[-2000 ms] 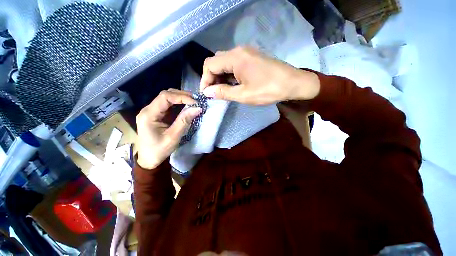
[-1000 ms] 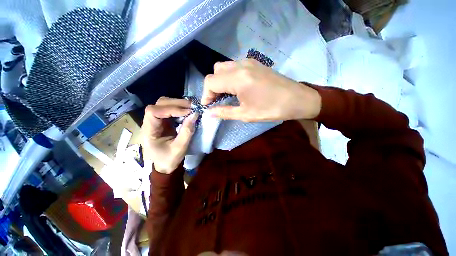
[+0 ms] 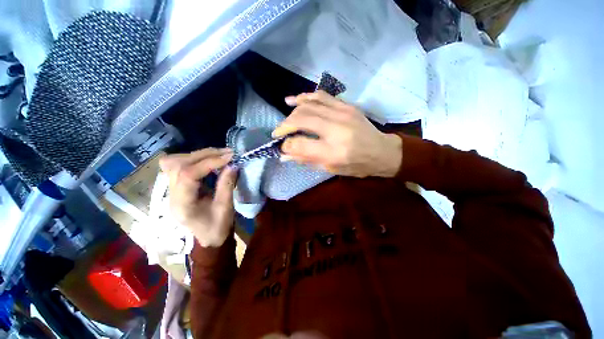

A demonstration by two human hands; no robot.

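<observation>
A garment piece (image 3: 301,182) with a pale grey underside lies over my lap below the ruler-marked edge. Its dark speckled seam edge (image 3: 260,151) is stretched between my hands. My left hand (image 3: 202,189) pinches one end of the edge between thumb and fingertips. My right hand (image 3: 336,136) grips the other end with curled fingers. A short dark speckled end (image 3: 330,85) sticks out above my right hand. The part of the fabric inside my right fist is hidden.
The white table's ruler-marked edge (image 3: 199,61) crosses the upper left. Black-and-white flecked fabric (image 3: 89,83) hangs over it. White cloth (image 3: 487,99) lies at right. White strips (image 3: 155,228) lie on a cardboard box (image 3: 138,187), near a red basket (image 3: 122,281).
My hands have moved apart from close together, and the speckled edge between them is now drawn straight. The dark speckled end above my right hand was not visible two seconds ago.
</observation>
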